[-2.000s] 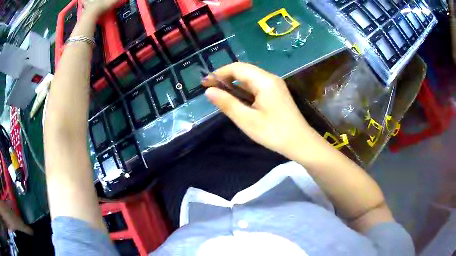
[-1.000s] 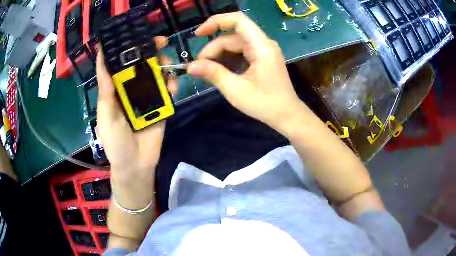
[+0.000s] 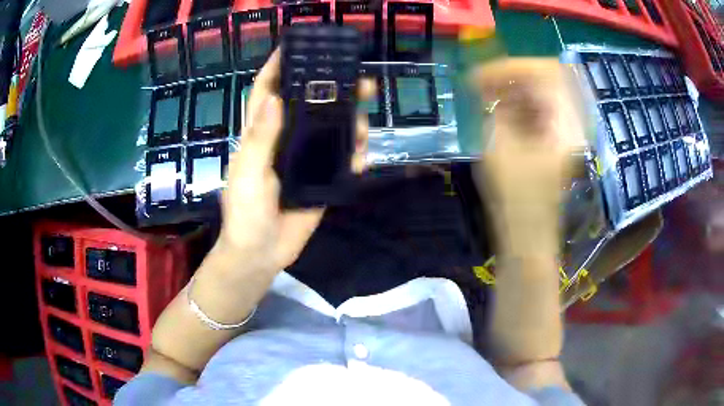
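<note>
My left hand (image 3: pixel 258 178) is closed around a black keypad phone (image 3: pixel 319 119), holding it upright over the bench edge. Its keys and square navigation key point up and its dark screen area is below. No yellow frame shows on the phone. My right hand (image 3: pixel 528 111) is blurred at the bench's front edge, with a yellow blur (image 3: pixel 478 33) just above its fingers; whether it grips anything cannot be told. A clear sheet of black-framed display lenses (image 3: pixel 210 111) lies on the bench behind and beside the phone.
A second lens sheet (image 3: pixel 647 119) is at right. Red trays (image 3: pixel 591 22) stand along the back. A red tray of phones (image 3: pixel 143 273) is at lower left. A clear bag (image 3: pixel 583 214) with yellow scraps hangs below the edge at right. A grey cable (image 3: pixel 49 151) curves at left.
The yellow frame is gone from the phone's screen area. The phone has moved right in the view and is more upright. My right hand has moved right, away from it.
</note>
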